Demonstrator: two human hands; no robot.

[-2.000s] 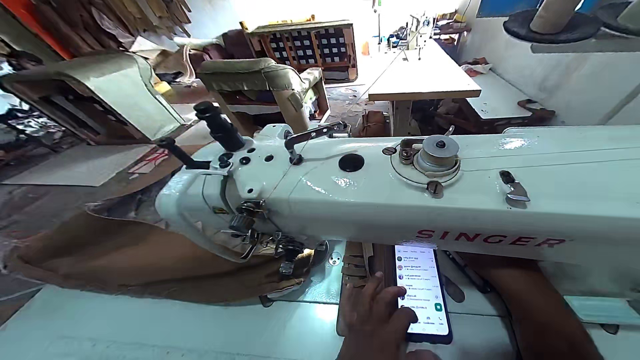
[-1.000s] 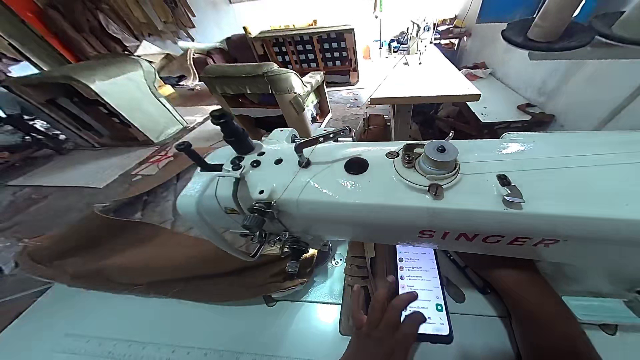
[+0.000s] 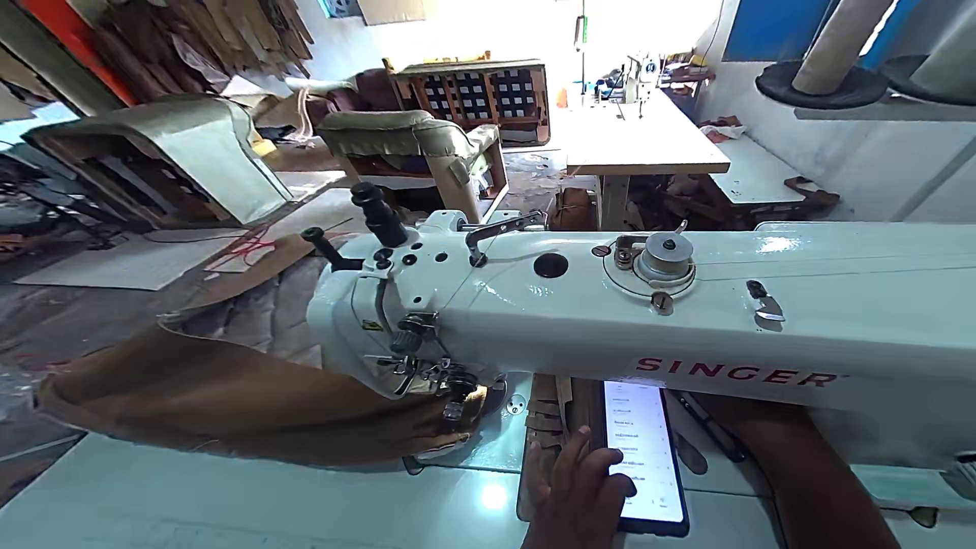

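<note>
My left hand [image 3: 583, 488] has its fingers apart, fingertips at the lit screen of a smartphone [image 3: 643, 450] lying under the arm of a white Singer sewing machine [image 3: 534, 320]. My right forearm reaches in from the lower right, and my right hand [image 3: 724, 415] is mostly hidden beneath the machine arm; its fingers cannot be seen. Just left of the phone is a brown slotted holder [image 3: 543, 415] with strips in it. Brown fabric or leather [image 3: 267, 404] lies at the needle and presser foot area and spreads left over the table edge.
A dark slim tool [image 3: 713, 431] lies right of the phone. The pale machine table [image 3: 305, 503] runs along the bottom. Beyond stand an armchair [image 3: 427, 145], sofa frames [image 3: 488, 95] and another sewing table [image 3: 640, 145]. Thread cones [image 3: 839, 46] are at upper right.
The phone's screen shows a different list from before. My left fingers have shifted slightly over the screen. My right arm stays under the machine arm.
</note>
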